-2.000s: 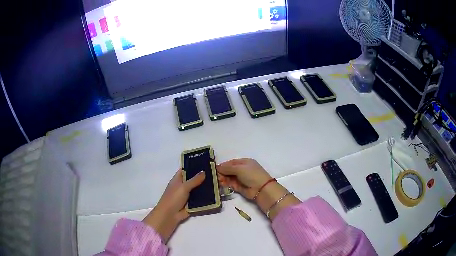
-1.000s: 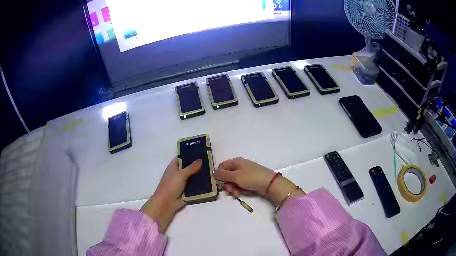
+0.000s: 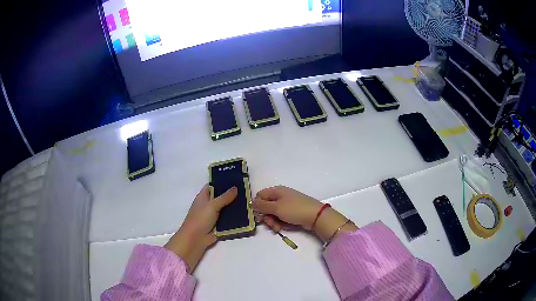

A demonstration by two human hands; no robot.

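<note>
My left hand [image 3: 203,218] holds a mini projector [image 3: 234,206], a thick slab with a dark top, a yellow-beige edge and white lettering near its far end. The thumb lies on the top panel. My right hand [image 3: 282,207] is at the projector's right side, with thumb and fingertips pinched together against a small pale or metallic piece at the edge; the fingers mostly hide it, and I cannot tell what it is. A small brass-yellow piece with a thin tip [image 3: 287,240] lies on the white table just below my right hand.
Several similar projectors [image 3: 304,105] stand in a row before the lit screen [image 3: 235,23]; another [image 3: 140,155] lies at left. At right are a black smartphone [image 3: 423,137], two remotes [image 3: 403,208] [image 3: 451,225], a tape roll [image 3: 484,216] and a white fan [image 3: 436,22]. A ribbed white block [image 3: 26,229] is at the left edge.
Since the first frame the whole view has shifted slightly, and the right fingers have closed in at the projector's side, covering the metallic piece seen there. Little differs from one second ago.
</note>
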